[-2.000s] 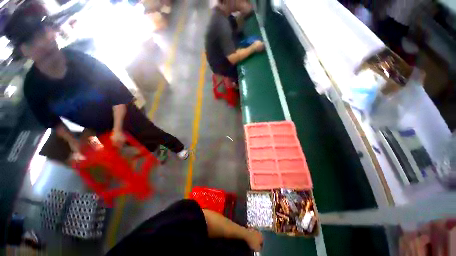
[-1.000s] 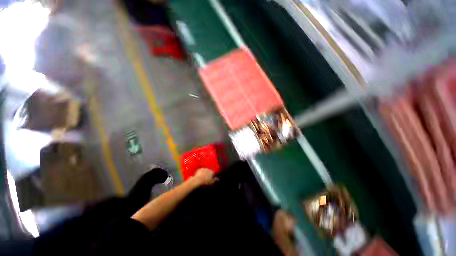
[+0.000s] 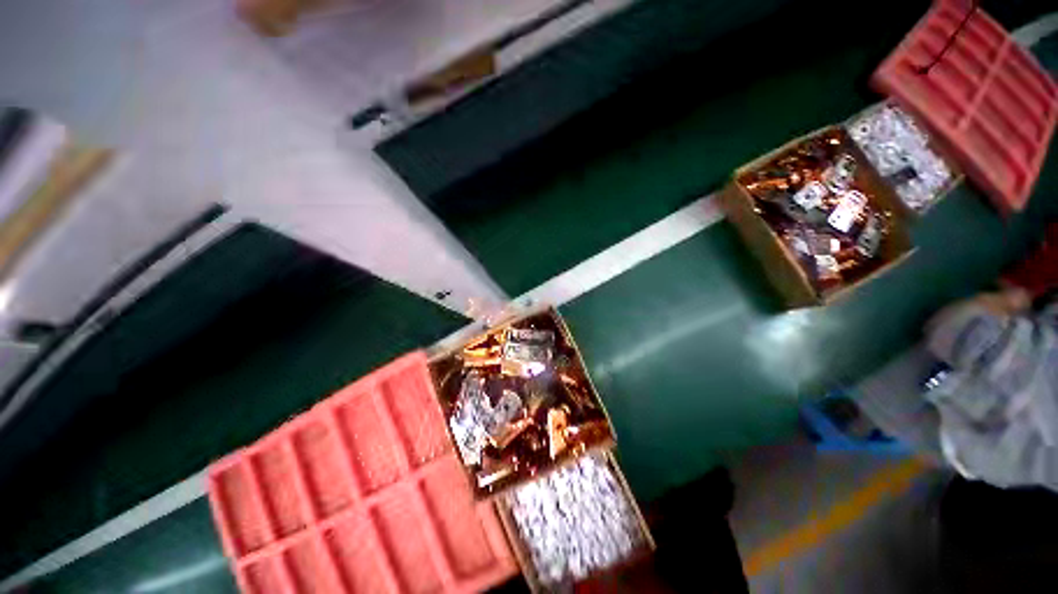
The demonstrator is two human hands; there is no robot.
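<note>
A pink-red compartment tray (image 3: 383,487) lies on the green conveyor at lower left, cut off by the bottom edge. Against its right side stands an open brown metal-parts box (image 3: 522,400) with copper and silver pieces. Below that box, touching it, is a shallow white-parts box (image 3: 577,522) full of small white pieces. Neither of my hands can be made out. Dark cloth shows at the bottom edge, right of the white-parts box.
A second metal-parts box (image 3: 824,215), white-parts box (image 3: 907,157) and pink tray (image 3: 980,99) stand at upper right. A person in grey (image 3: 1004,389) is at the right edge, near a blue stool (image 3: 853,424). A white post (image 3: 371,221) rises beside the belt.
The view has swung round along the belt; the near tray and boxes now appear larger at lower left. The hand at the red stool and the other bare hand have left the picture.
</note>
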